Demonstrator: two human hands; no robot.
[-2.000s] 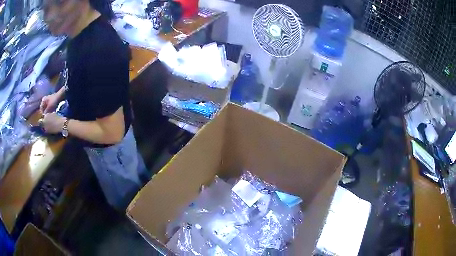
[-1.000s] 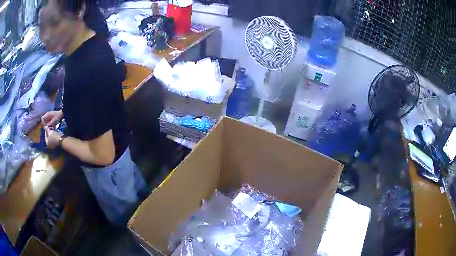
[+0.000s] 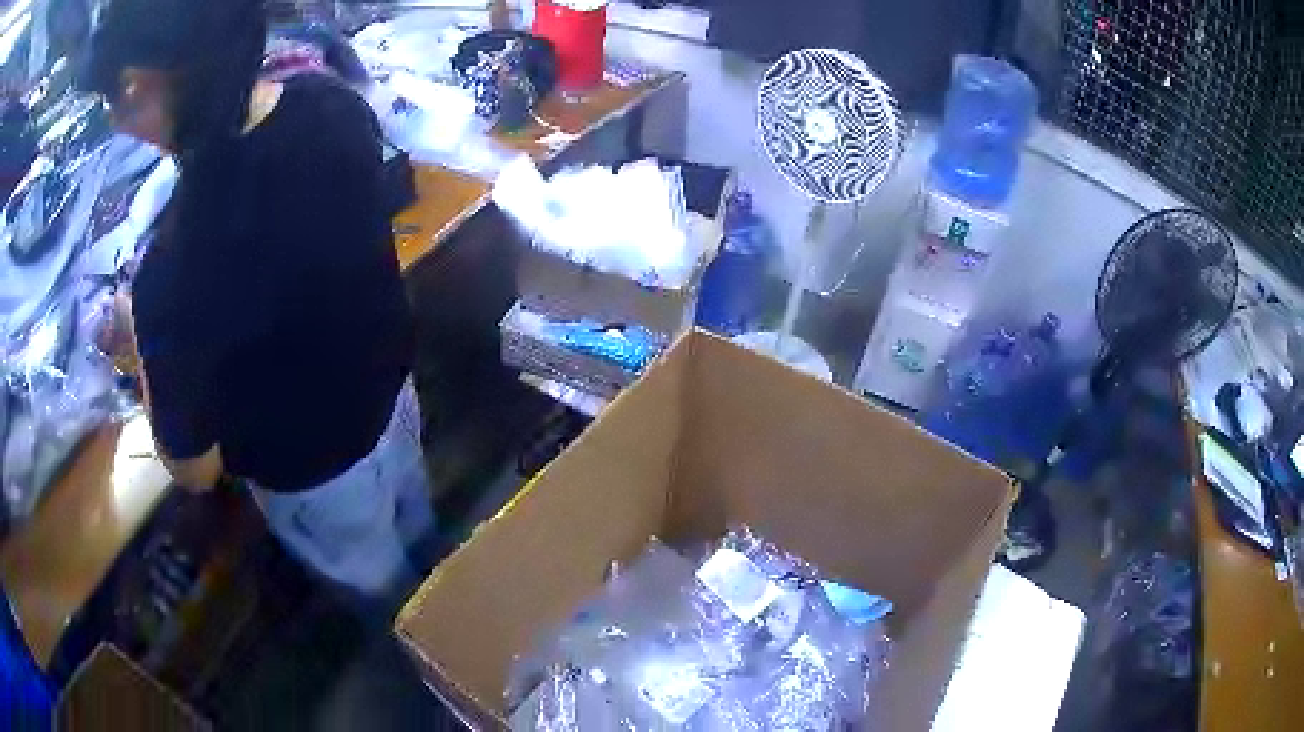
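Observation:
A large open brown carton (image 3: 844, 501) stands nearest in front of me, its lower edge cut off by the picture. Clear bagged goods (image 3: 672, 644) lie inside it, shiny and crinkled. A white card (image 3: 738, 584) and a light blue piece (image 3: 857, 602) show on top of them. Neither my left hand nor my right hand is in the picture.
A person in a black top (image 3: 272, 286) stands at the left bench, piled with bagged clothes. Behind are a box of white bundles (image 3: 615, 215), a white fan (image 3: 830, 126), a water dispenser (image 3: 915, 300) and a black fan (image 3: 1166, 293). A wooden table (image 3: 1251, 629) is at right.
The coworker has turned further away from me, and their hands no longer show clearly. My view has shifted, so the carton sits slightly further right and lower than at first. Its contents look unchanged.

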